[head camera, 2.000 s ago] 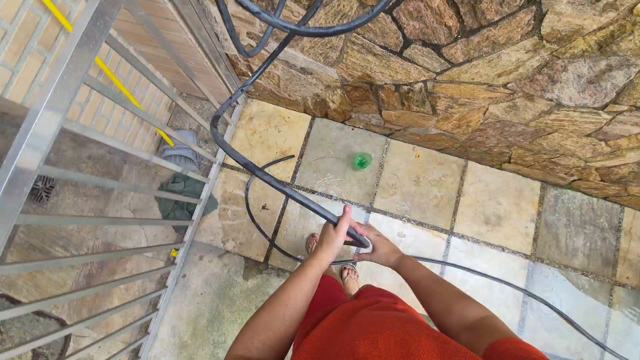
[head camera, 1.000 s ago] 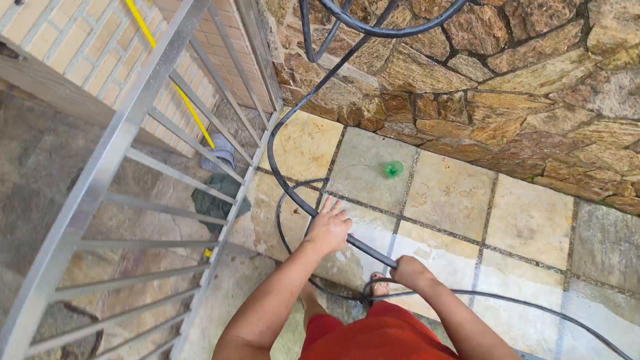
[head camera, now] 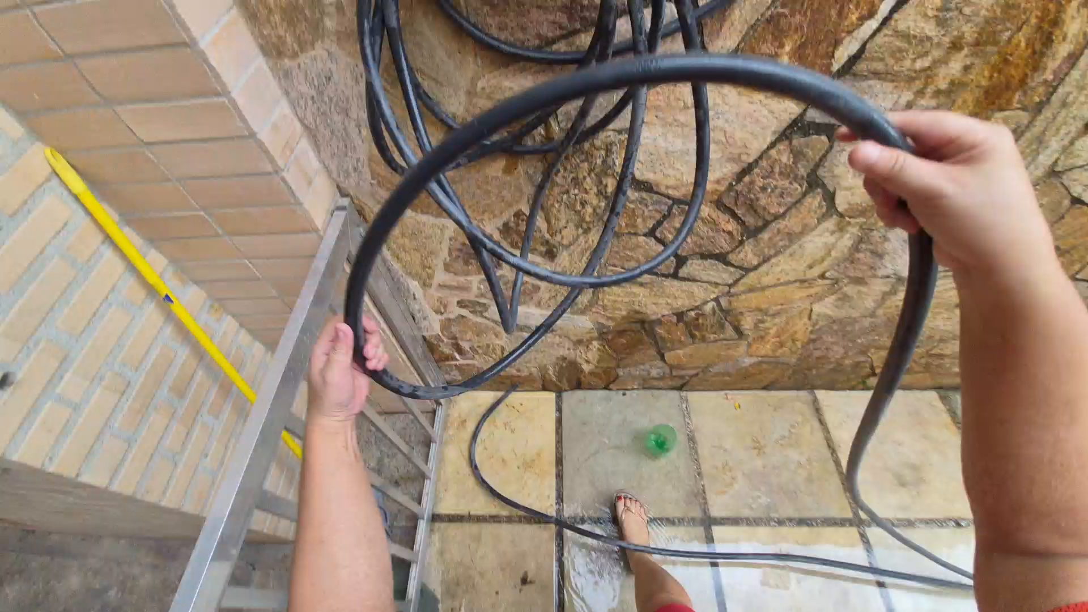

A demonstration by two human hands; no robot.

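A black hose [head camera: 646,70] arches between my two raised hands. My left hand [head camera: 344,365] grips it at the left, in front of the metal gate. At the upper right, my right hand [head camera: 948,178] is closed around the same hose, which drops from there to the floor. Several loops of black hose [head camera: 625,276] hang against the stone wall behind the arch, and the held part runs up into them. More hose [head camera: 714,554] lies across the floor tiles, with one end near the foot of the wall.
A metal gate [head camera: 263,399] stands at the left, beside a brick wall [head camera: 170,170] and a yellow pole [head camera: 161,285]. An irregular stone wall [head camera: 765,246] rises ahead. On the partly wet tiles lies a green translucent object [head camera: 660,439], just beyond my foot [head camera: 631,514].
Both hands have risen and spread apart, lifting the hose from low near my body into a wide arch. My left hand, open on the hose a second ago, is now closed around it. The view has tilted up.
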